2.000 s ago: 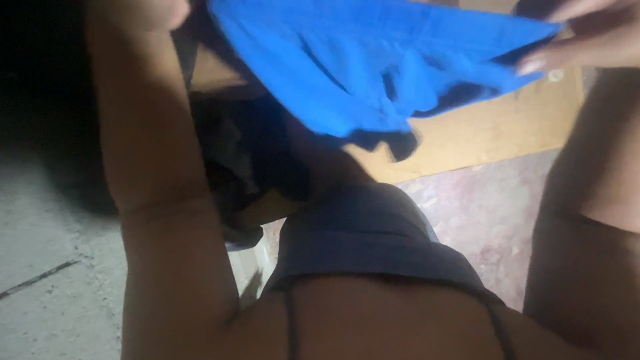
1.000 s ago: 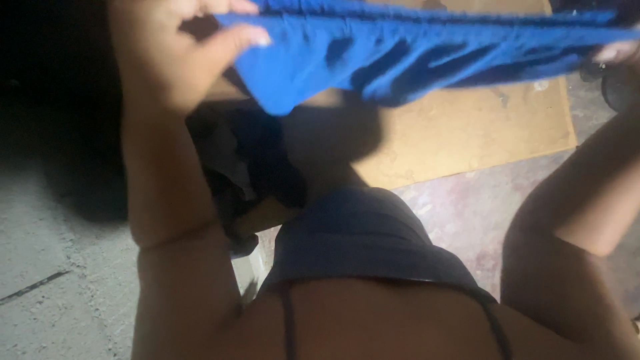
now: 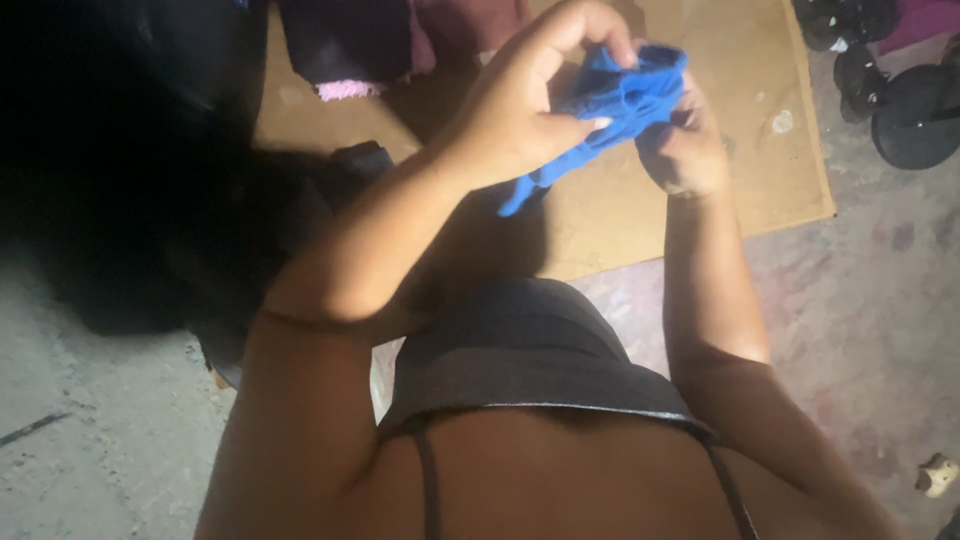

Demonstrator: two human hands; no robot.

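Note:
A blue cloth garment (image 3: 630, 97), bunched up, is held between my two hands in the upper middle of the view. My left hand (image 3: 547, 97) has its thumb and fingers on the near left side of the cloth. On the right side, my right hand (image 3: 694, 142) grips the cloth, its fingers partly hidden behind it. A narrow end of the cloth hangs down to the left. Under the hands lies a tan board or cardboard sheet (image 3: 750, 165).
Dark and reddish cloths (image 3: 352, 45), one with a pink edge, lie at the top. Black sandals (image 3: 915, 112) are on the concrete floor (image 3: 862, 300) at the right. Deep shadow and dark items fill the left. A small pale object (image 3: 937, 474) is at the lower right.
The blue garment was stretched wide between my hands; now it is gathered small. My hands have come close together. The view now shows more of the board and the sandals.

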